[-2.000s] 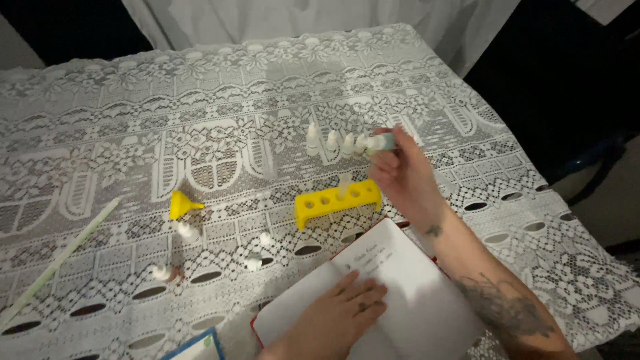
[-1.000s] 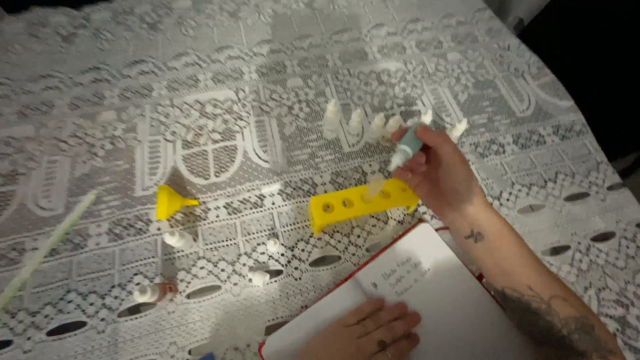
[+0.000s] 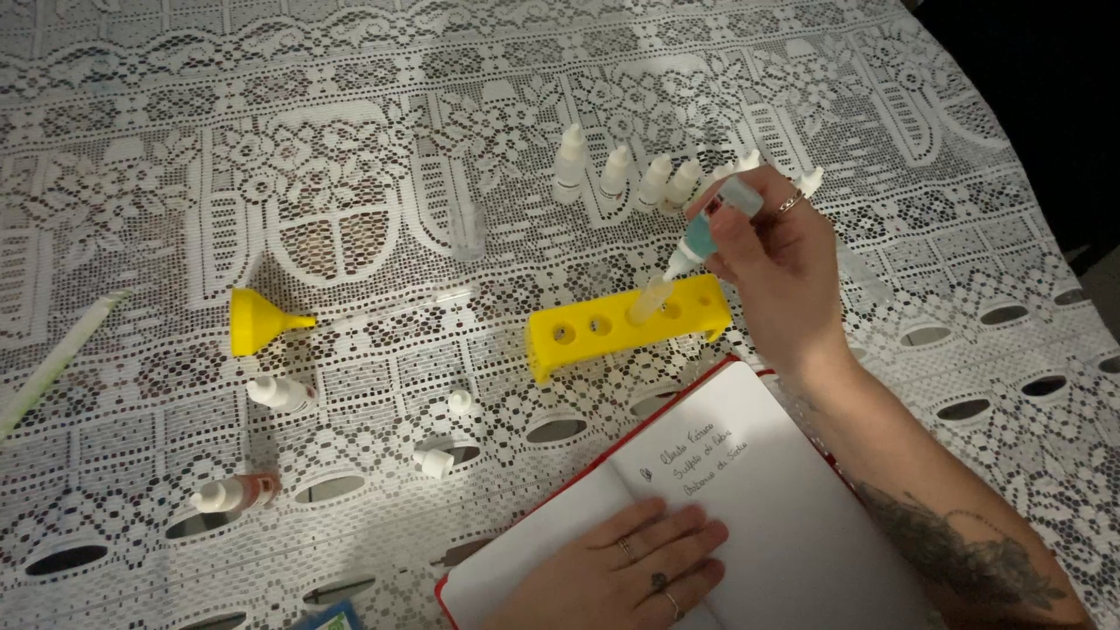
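My right hand [image 3: 770, 254] grips a small dropper bottle of blue liquid [image 3: 703, 236], tipped down to the left. Its nozzle is at the mouth of a clear test tube [image 3: 649, 302] that leans in a yellow test tube rack [image 3: 569, 352]. Below the rack, my left hand [image 3: 639, 569] lies flat, fingers spread, on an open notebook [image 3: 787, 516] with red edges and handwriting. Two loose white caps, one [image 3: 459, 401] above the other [image 3: 435, 462], lie left of the notebook. Whether the tube holds liquid is hard to tell.
Several white dropper bottles [image 3: 570, 166] stand behind the rack. A yellow funnel [image 3: 255, 322], a white-capped bottle [image 3: 282, 394] and a bottle of reddish liquid [image 3: 236, 493] lie at left. A pale green strip [image 3: 61, 359] is at the far left, on the lace tablecloth [image 3: 394, 542].
My right hand has brought the blue bottle down to the test tube, its nozzle now at the tube's mouth. My left hand stays on the notebook. The view has moved closer.
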